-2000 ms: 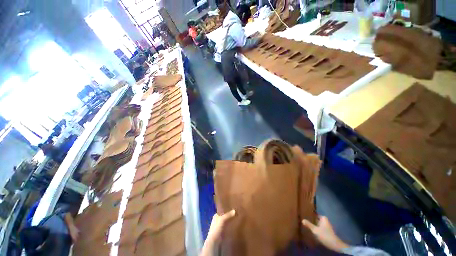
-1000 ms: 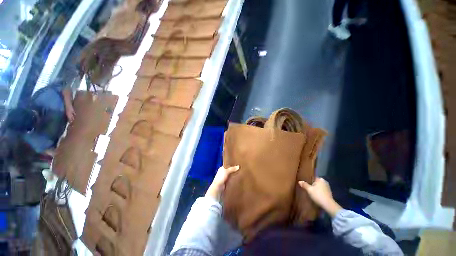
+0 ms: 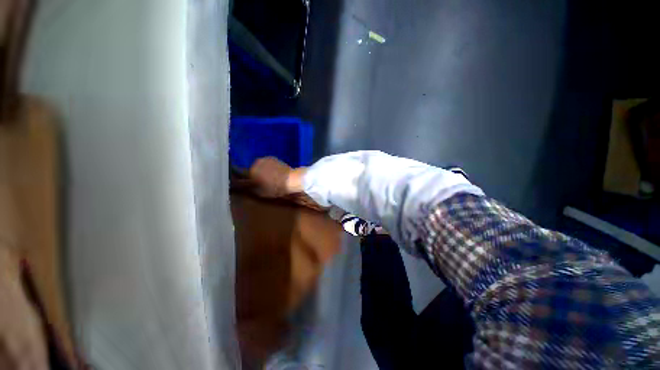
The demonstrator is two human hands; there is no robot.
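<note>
My right hand point(image 3: 271, 177) reaches across from the right, blurred, with its white cuff and checked sleeve in front of my legs. It is closed at the upper edge of the brown bag panels point(image 3: 264, 264), which hang upright beside the table's edge, partly under it. The fingers are too blurred to see one by one. My left hand cannot be made out. A blurred skin-toned or brown shape lies at the lower left edge, and I cannot tell what it is.
The white-covered table point(image 3: 137, 181) fills the left side, with blurred brown pieces point(image 3: 36, 188) at its far left. A blue bin point(image 3: 271, 137) stands low beside the table edge. A yellowish board or box point(image 3: 624, 148) shows at the right on the dark floor.
The view has turned down and come close to the left table. The panels, earlier held upright between both hands, are now low at the table's edge with my right hand on them.
</note>
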